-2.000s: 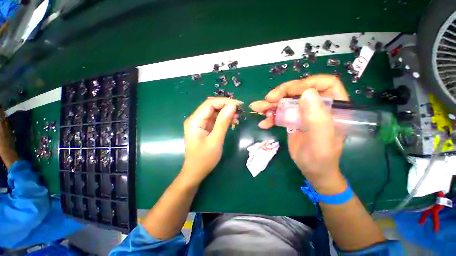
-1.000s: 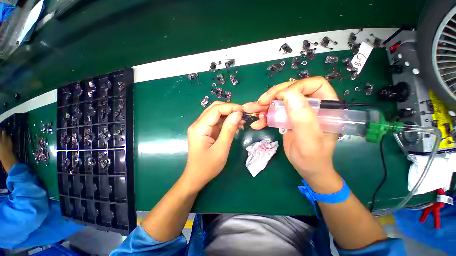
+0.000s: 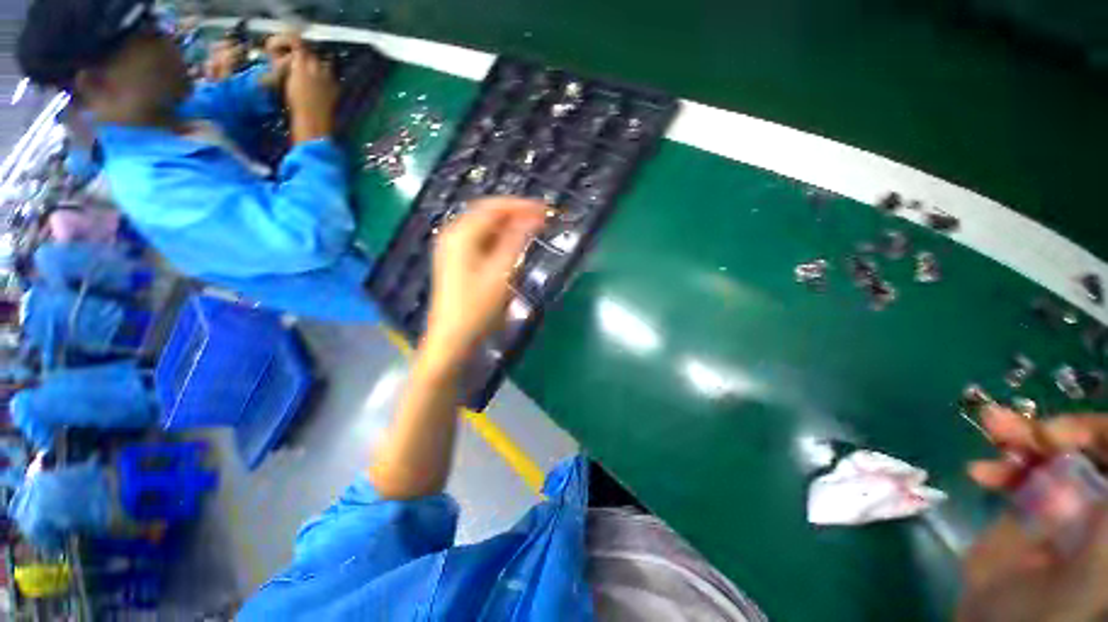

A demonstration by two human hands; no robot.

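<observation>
The black compartment tray (image 3: pixel 632 116) lies at the upper middle, tilted in view, with small parts in many cells. My left hand (image 3: pixel 480 267) is over its near part, thumb and fingertips close together; blur hides whether a part is between them. My right hand (image 3: pixel 1027 535) is cut off by the right edge and blurred, closed around the dispensing syringe (image 3: pixel 1060 492), whose pink barrel shows only partly. Crumpled white tissue with pink stains (image 3: pixel 869 488) lies on the green bench left of my right hand.
Loose small components (image 3: pixel 869 280) lie scattered on the bench at right, some near the white stripe (image 3: pixel 778 140). Another person (image 3: pixel 225 207) in blue works at upper left beside more loose parts (image 3: pixel 401 140). Blue bins (image 3: pixel 237 371) stand on the floor at left.
The view has swung left. My left hand has left the syringe tip and moved over the tray. My right hand and syringe now sit at the right edge, apart from it.
</observation>
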